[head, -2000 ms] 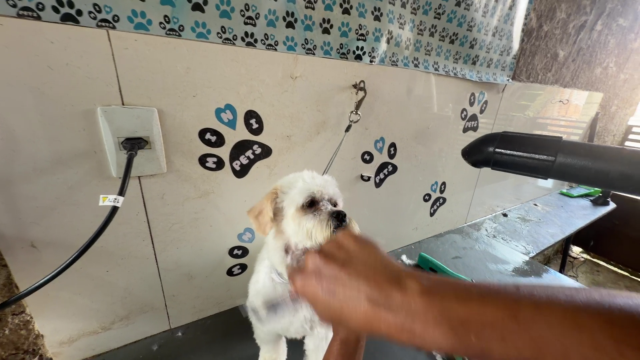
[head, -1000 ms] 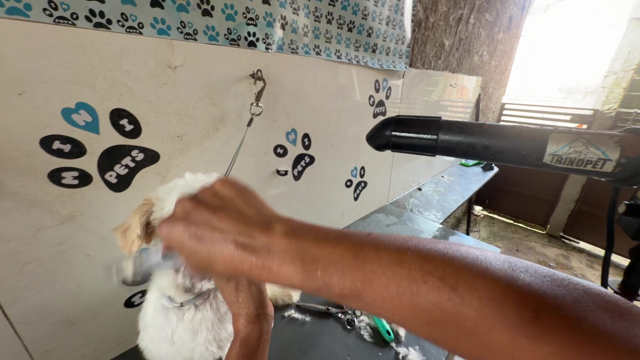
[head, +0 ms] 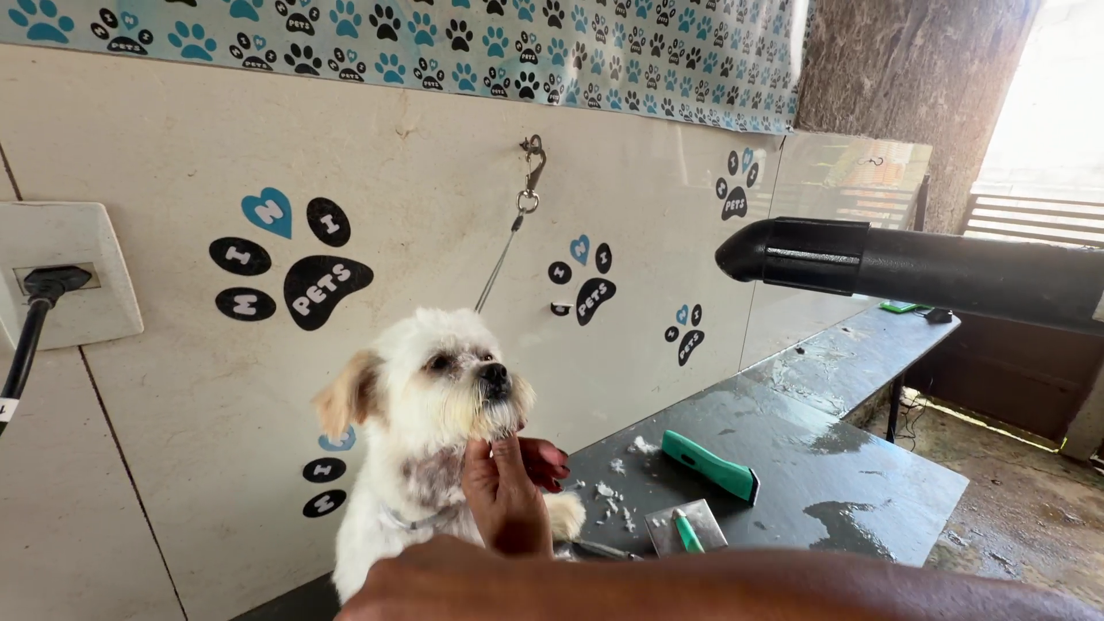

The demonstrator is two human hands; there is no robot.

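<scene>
A white dog (head: pixel 405 397) with a tan ear sits upright against the tiled wall, facing right. Under its muzzle, my left hand (head: pixel 511 492) pinches the chin hair between thumb and fingers. My right forearm crosses the bottom of the view, and my right hand (head: pixel 405 582) is low in front of the dog's chest, its fingers cut off by the frame; what it holds is hidden. A thin cable tether (head: pixel 498 272) runs from a metal snap hook (head: pixel 535 164) to behind the dog's head. A narrow band (head: pixel 418 521) circles its lower neck.
On the dark grooming table (head: pixel 819 483) lie a green clipper (head: pixel 707 464), a metal plate (head: pixel 664 536) with a green-handled tool (head: pixel 687 531), a partly hidden metal tool (head: pixel 604 549) and hair tufts. A black dryer nozzle (head: pixel 815 254) juts in from the right. A plugged socket (head: pixel 69 302) is left.
My right hand has dropped from the dog's muzzle to the bottom edge, uncovering its face. My left hand under the chin now shows. The view has swung back left since a second ago.
</scene>
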